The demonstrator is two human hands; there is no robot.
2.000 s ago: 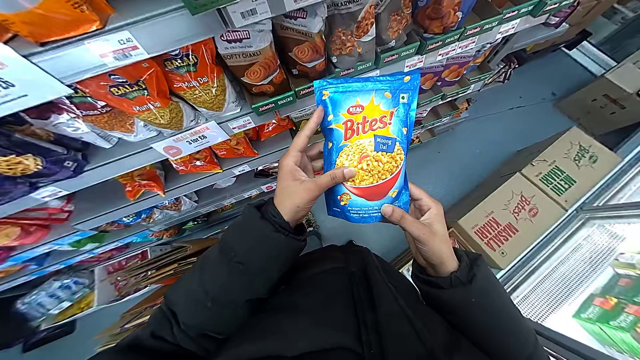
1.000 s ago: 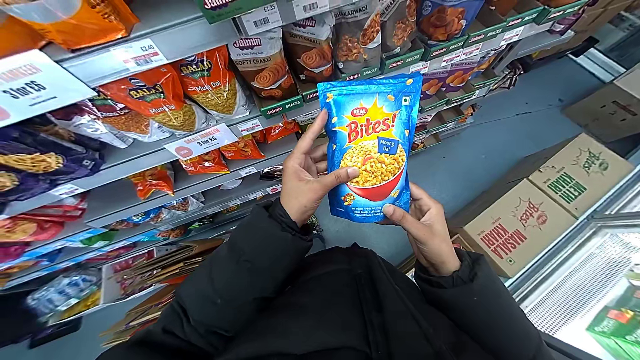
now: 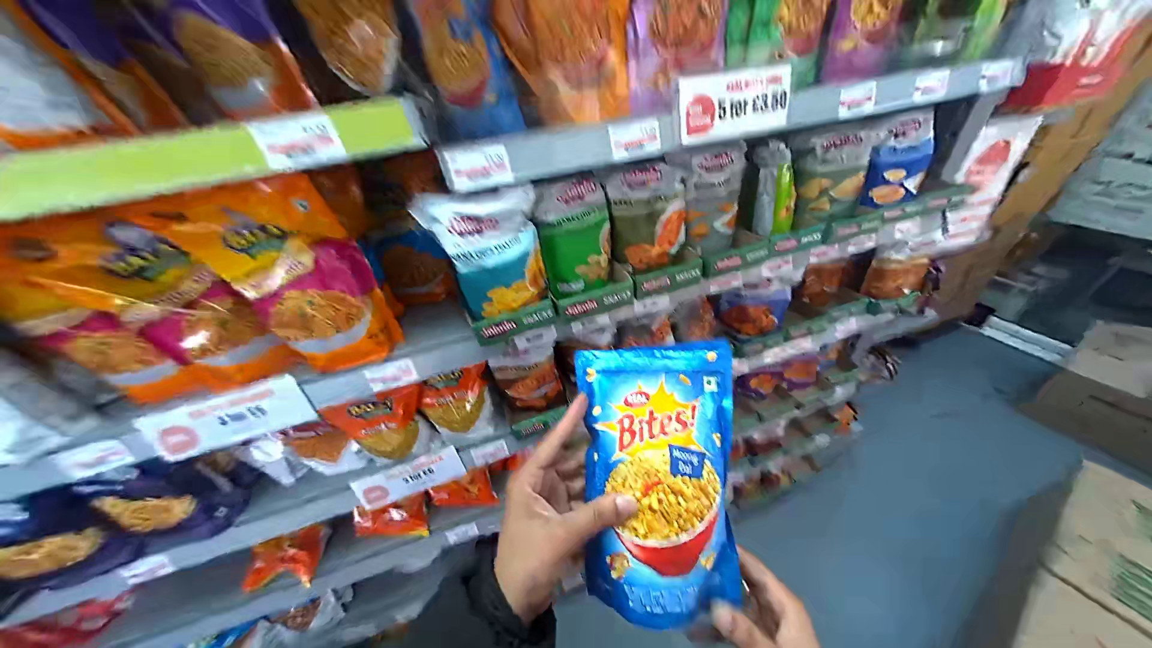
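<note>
A blue snack pouch (image 3: 661,486) with a picture of a red bowl of moong dal on its front is held upright, front facing me. My left hand (image 3: 553,522) grips its left side, the thumb across the front. At the lower right corner, my right hand (image 3: 765,603) holds the pouch; the thumb looks blurred and the wrist is outside the frame. Behind the pouch, shelves carry rows of snack bags, among them a white and teal bag (image 3: 490,256) and a green bag (image 3: 576,234) in green cardboard trays.
Orange and pink snack bags (image 3: 315,297) lie on the left shelf. Price cards line the shelf edges, one large card (image 3: 733,103) on the upper shelf. A grey floor (image 3: 864,513) runs along the shelving. Cardboard boxes (image 3: 1098,558) stand at the right.
The view has tilted up, bringing higher shelves into sight. Both hands still hold the blue pouch, which now sits lower in the frame.
</note>
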